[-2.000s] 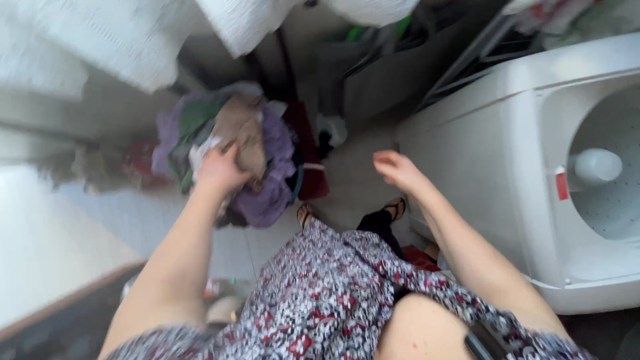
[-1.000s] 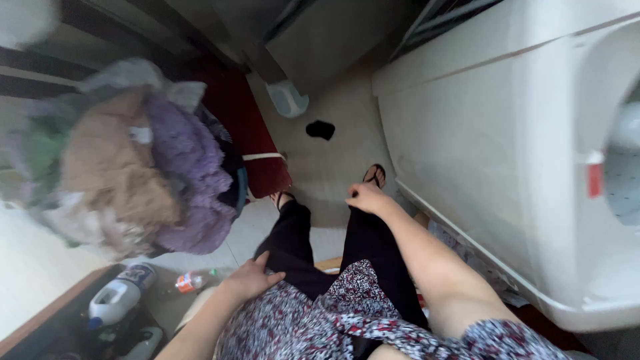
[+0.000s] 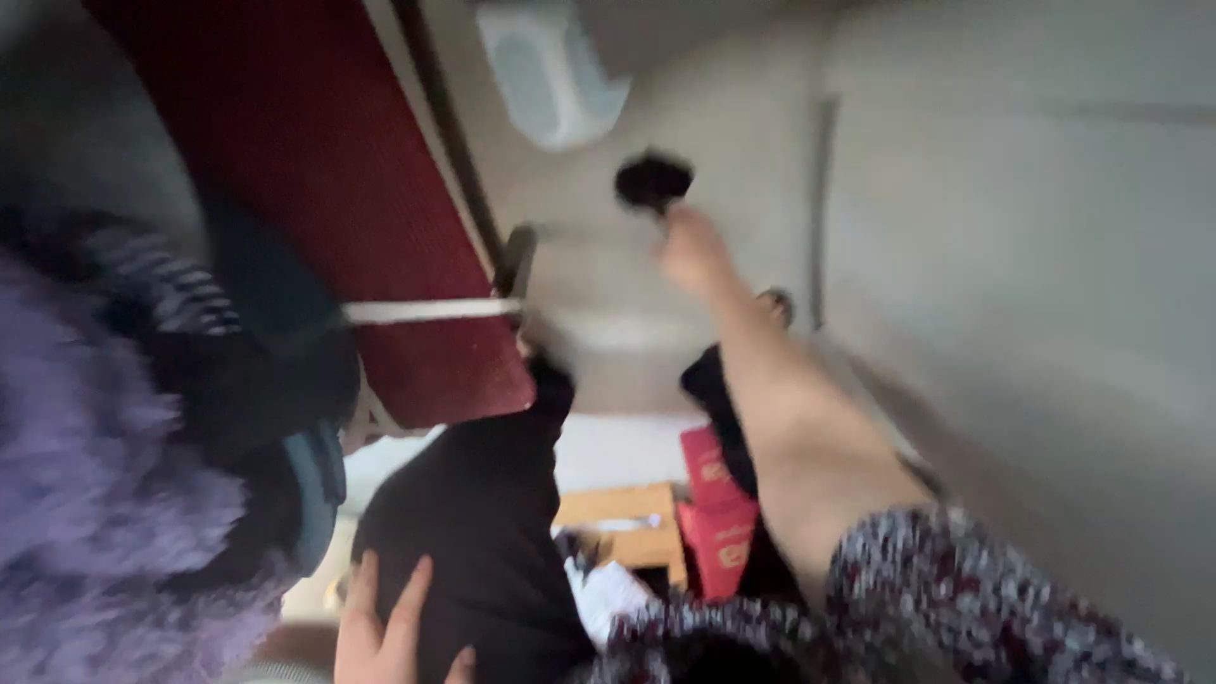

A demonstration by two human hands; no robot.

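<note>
My right hand [image 3: 695, 249] reaches down over the floor, its fingers at the near edge of a small black cloth item [image 3: 654, 179]; blur hides exactly how the fingers close, but they appear to pinch it. My left hand [image 3: 385, 617] rests with spread fingers on the black trousers [image 3: 465, 532] over my left leg and holds nothing. At the left, beside that leg, is a heap of laundry with a fluffy purple fabric [image 3: 85, 475] and dark pieces.
A dark red panel [image 3: 408, 218] with a white strap [image 3: 427, 310] stands left of the floor. A pale plastic object [image 3: 551, 76] lies beyond the black item. The white machine's side [image 3: 1026, 237] is at the right. Red bags [image 3: 722, 541] and a wooden piece [image 3: 627, 522] are below me.
My right hand has gone from near my right knee down to the black item on the floor. The view has moved much closer to the floor.
</note>
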